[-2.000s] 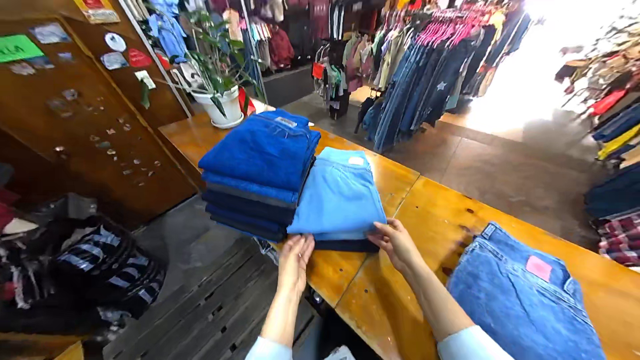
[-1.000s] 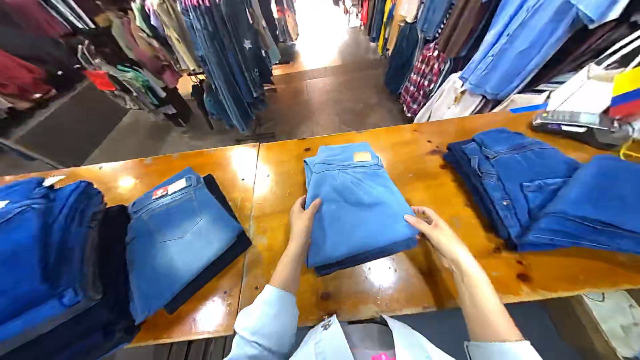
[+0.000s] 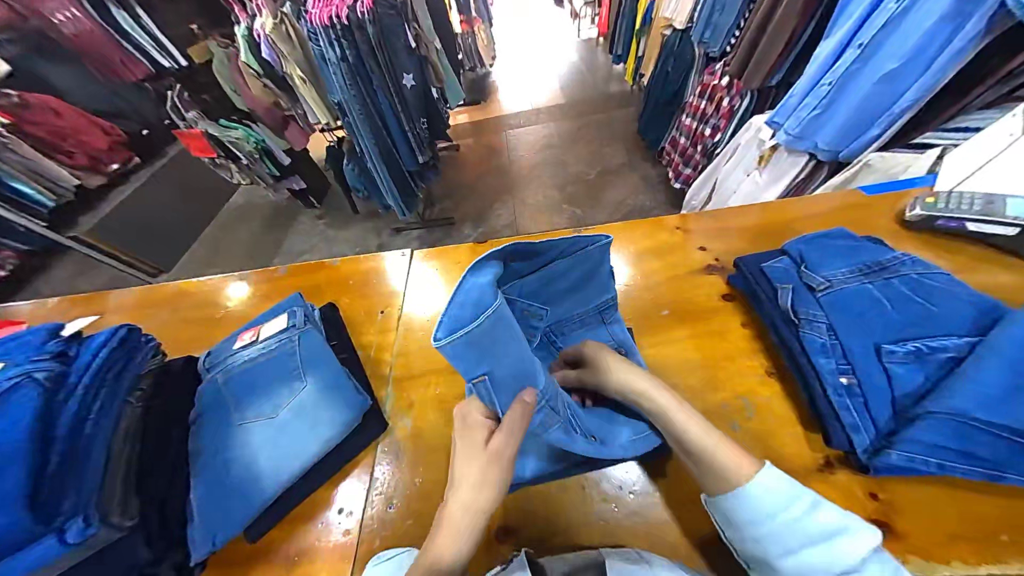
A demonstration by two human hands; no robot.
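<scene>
A blue denim garment (image 3: pixel 560 336) stands partly opened up on the varnished wooden counter (image 3: pixel 704 320), a darker folded piece showing beneath it. My left hand (image 3: pixel 488 436) grips its near left part, thumb on top beside a belt loop. My right hand (image 3: pixel 600 372) reaches into its folds with bent fingers; the fingertips are partly hidden, and whether they pinch cloth is unclear. Left of it lie folded faded jeans (image 3: pixel 276 384) with a tag, on black folded ones. To the right are darker blue jeans (image 3: pixel 880 320), loosely folded over another pair.
A stack of dark and blue jeans (image 3: pixel 64 432) fills the counter's left end. At the right back edge sits a card terminal (image 3: pixel 964 212). Beyond the counter, racks of hanging jeans (image 3: pixel 360 104) and shirts (image 3: pixel 872 72) flank an aisle.
The denim on the counter before me lay flat and folded one second ago; its upper part is now raised and spread. My right hand has moved from its right edge into the folds.
</scene>
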